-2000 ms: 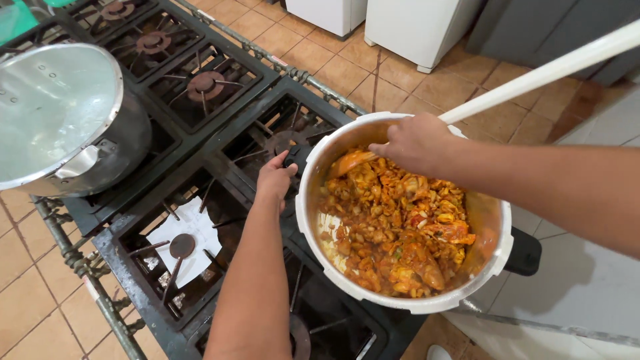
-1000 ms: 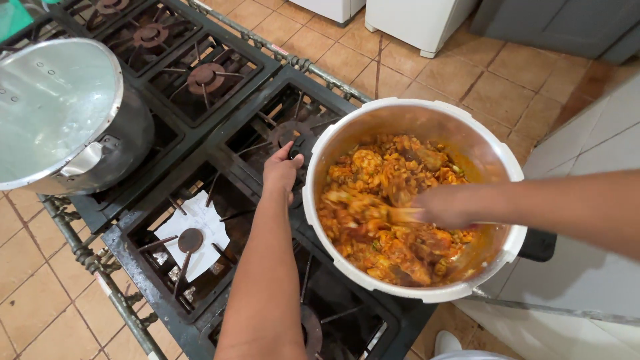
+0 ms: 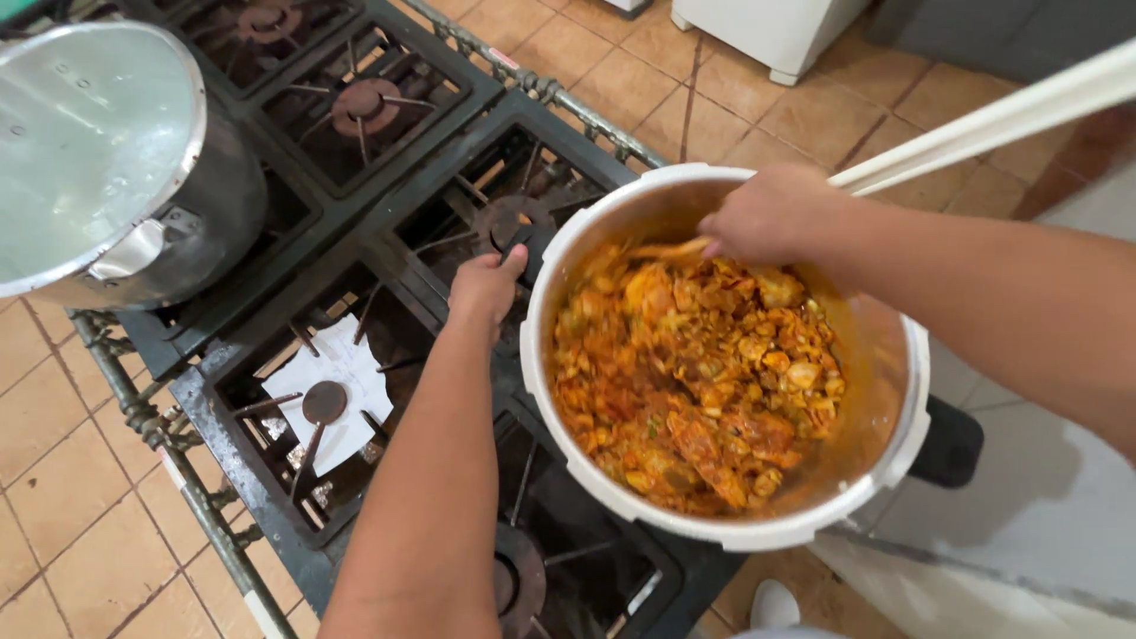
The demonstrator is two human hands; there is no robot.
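A large metal pot (image 3: 914,382) stands on the gas stove, filled with pieces of meat in orange-red sauce (image 3: 692,382). My left hand (image 3: 484,288) grips the black handle (image 3: 532,248) on the pot's left side. Over the pot's upper rim, my right hand (image 3: 768,213) is closed on a long pale spoon or paddle (image 3: 985,115). Its shaft runs out to the upper right, and an orange-stained part (image 3: 670,251) shows at the food by my fingers. The end in the food is hidden. A second black handle (image 3: 948,444) juts from the pot's lower right.
A large aluminium pot (image 3: 213,195) with pale, clear liquid stands at the left. White paper (image 3: 333,382) lies around a burner. Cast-iron grates and burners (image 3: 364,105) cover the stove, with a pipe rail (image 3: 586,111) along its edge. A tiled ledge (image 3: 1021,488) lies at the right.
My right hand has moved from the middle of the pot toward its upper rim, and the food has shifted around. My left hand stays on the handle.
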